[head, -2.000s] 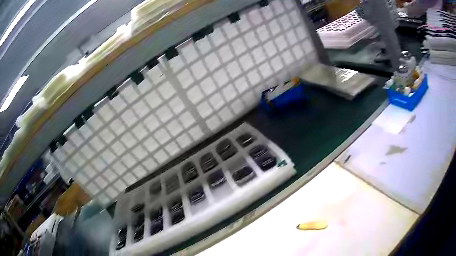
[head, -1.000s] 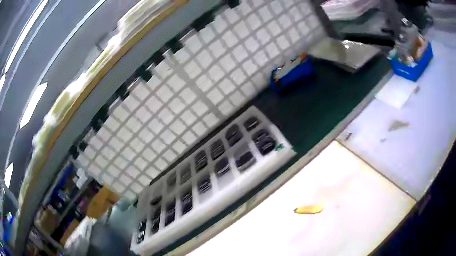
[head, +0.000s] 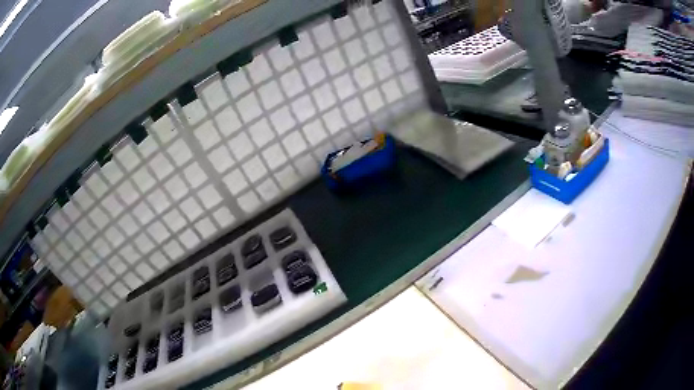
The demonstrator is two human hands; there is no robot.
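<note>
Neither of my hands is in the picture. A white compartment tray (head: pixel 228 333) lies on the green mat at the lower left, with a green sticker (head: pixel 319 288) at its right corner. Its pockets hold several black rounded watch units (head: pixel 266 298); a few pockets at the back left look paler. A small yellow-orange thing (head: pixel 359 386) lies on the bright white sheet (head: pixel 411 346), cut off by the bottom edge.
A blue box with papers (head: pixel 361 163) and a flat shiny tray or bag (head: pixel 464 147) lie on the green mat (head: pixel 411 221). A blue box of bottles (head: pixel 571 183) stands on the white bench at right. White grid panels (head: pixel 228 137) stand along the back beneath a shelf (head: pixel 152 84).
The view has shifted to the right, so the tray and boxes appear further left and lower. The yellow-orange thing has slid to the bottom edge of the picture. No hand has appeared.
</note>
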